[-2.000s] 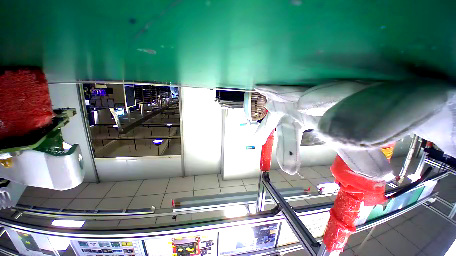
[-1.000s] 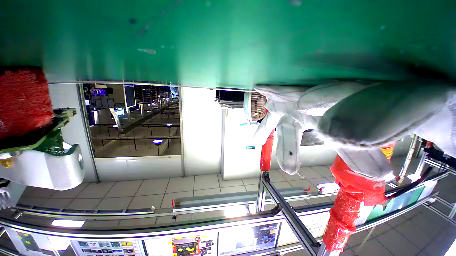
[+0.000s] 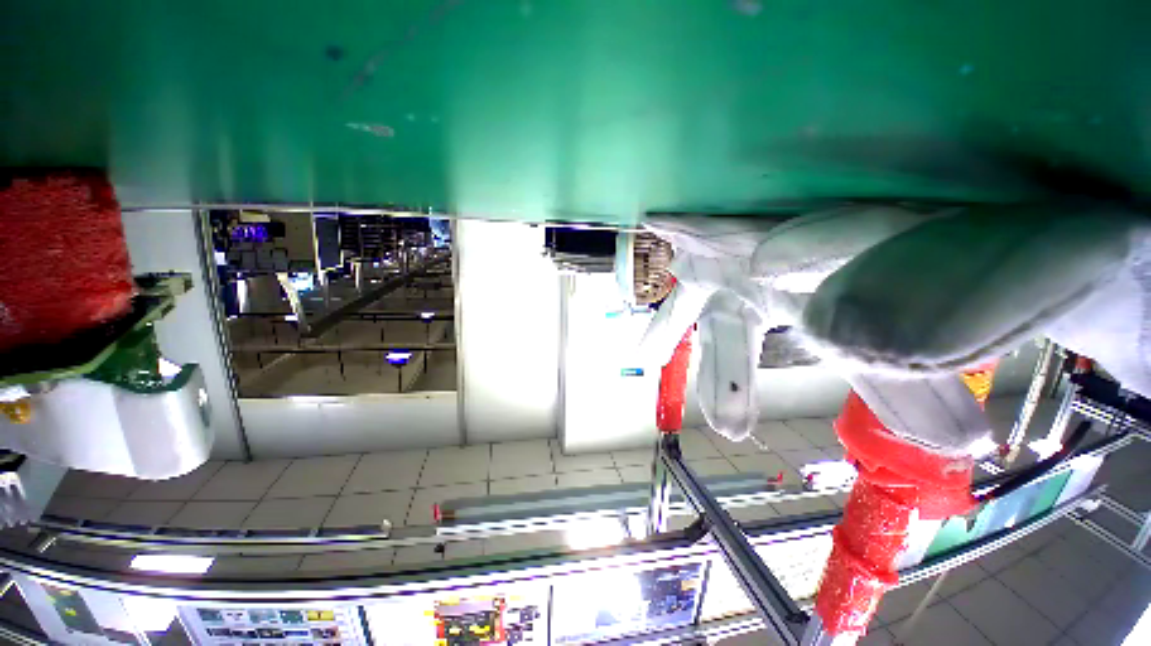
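Observation:
The picture is upside down, with the green bench mat [image 3: 505, 101] along the top. White fabric gloves [image 3: 985, 290] lie against it at the right, close to the camera. They look limp and empty, and I see no hand in them. At the left edge, the green edge of a circuit board [image 3: 139, 328] shows beside a red pad [image 3: 63, 259], with a smooth pale grey-white part [image 3: 126, 423] on the board. The rest of the board is cut off. Neither my left hand nor my right hand can be made out.
A post wrapped in red plastic [image 3: 871, 536] stands behind the gloves, and a thinner red-wrapped post [image 3: 674, 385] stands left of it. Metal rails and instruction sheets [image 3: 486, 621] run along the picture's bottom. A white wall with a window [image 3: 328, 303] is beyond.
A small pale ribbed shape at the far left edge has shifted slightly; what it is cannot be told. The gloves, board, pad and view have not moved.

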